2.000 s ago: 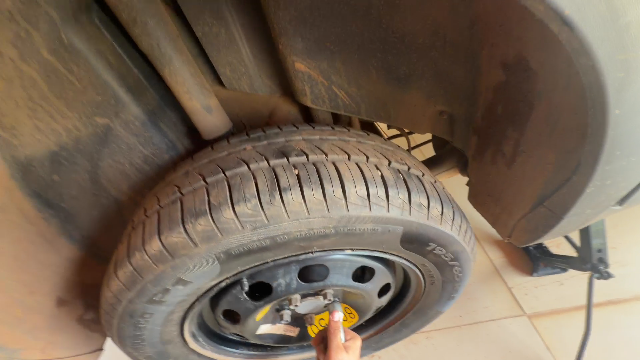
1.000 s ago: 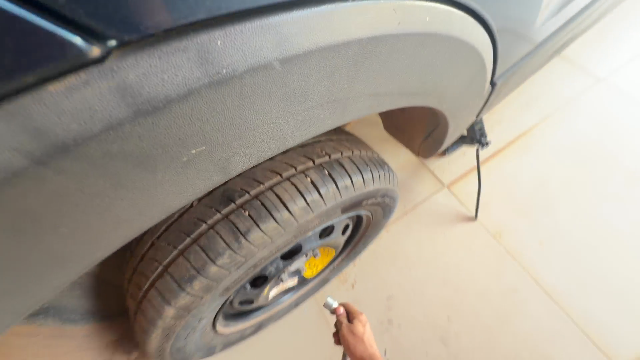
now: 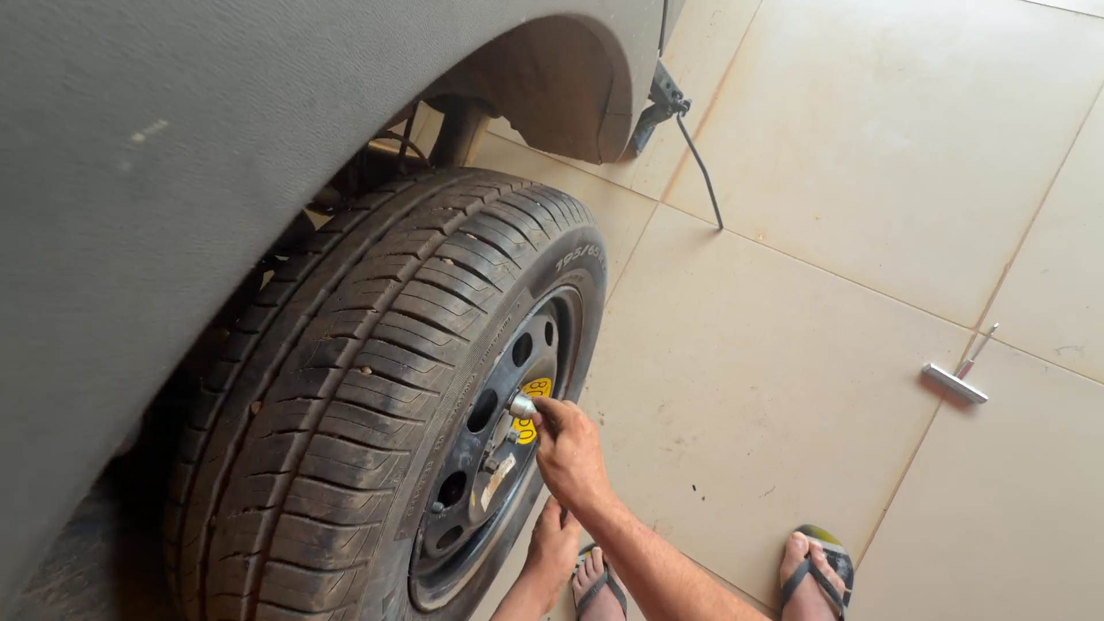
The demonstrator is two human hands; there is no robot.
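My right hand is closed around the head of a socket wrench, whose silver socket points at the hub of a black steel wheel. Whether the socket sits on a bolt cannot be told. Lower down, my left hand is curled around a dark bar, seemingly the wrench's handle, mostly hidden behind my right hand. Bolt heads and a yellow sticker show near the wheel's centre. The worn tyre stands under the car's wheel arch.
The grey plastic fender trim overhangs the tyre. A jack with a thin crank rod stands behind the arch. A T-shaped metal tool lies on the floor tiles. Two feet in flip-flops are at the bottom.
The view has swung widely. One second ago the visible hand held the socket away from the wheel; now it is at the hub, and both hands are in view.
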